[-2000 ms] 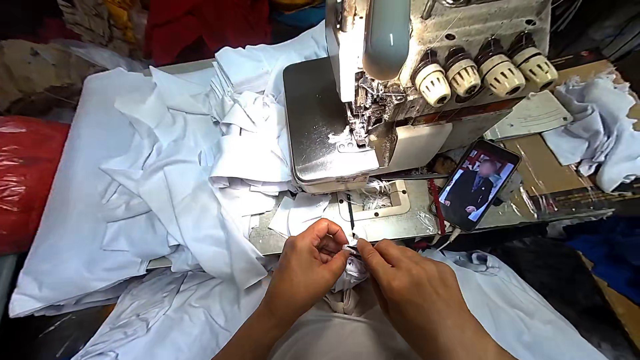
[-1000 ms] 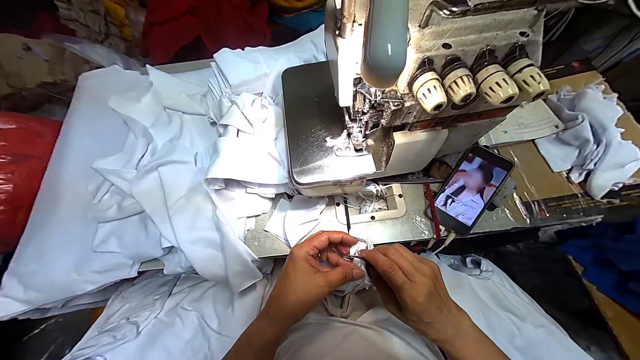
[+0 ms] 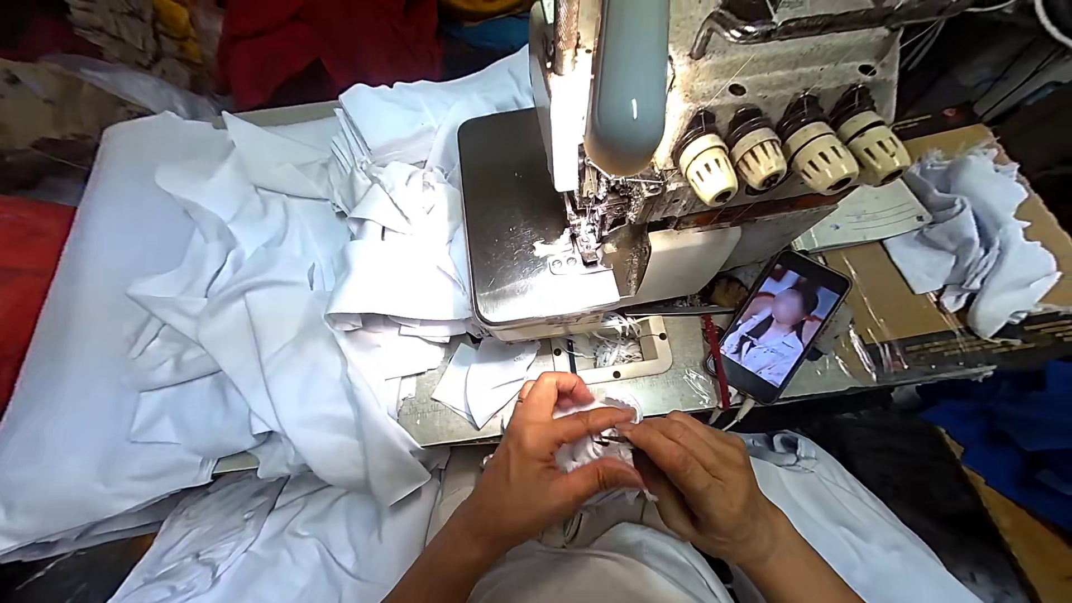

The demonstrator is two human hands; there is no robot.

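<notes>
My left hand [image 3: 553, 461] grips a small bunched piece of white fabric [image 3: 595, 440] between thumb and fingers, just in front of the table edge. My right hand [image 3: 699, 481] meets it from the right, its fingertips pinching the fabric's edge beside a small dark item too hidden to name. Behind both hands stands an overlock sewing machine [image 3: 536, 209] with a metal cloth plate and several cream tension dials [image 3: 708, 167]. Small white fabric pieces [image 3: 486, 377] lie on the table left of the hands.
Heaped white fabric [image 3: 276, 310] covers the left of the table. A smartphone [image 3: 783, 327] showing a video leans at the right, with red-handled thread snips or a similar tool [image 3: 718, 364] beside it. More white fabric [image 3: 984, 226] rests on cardboard at the far right. White cloth hangs below the table edge.
My hands stay together in front of the table while the fingers shift on the fabric. The left hand's fingers have spread around it, and more of the white piece shows. The phone picture has changed.
</notes>
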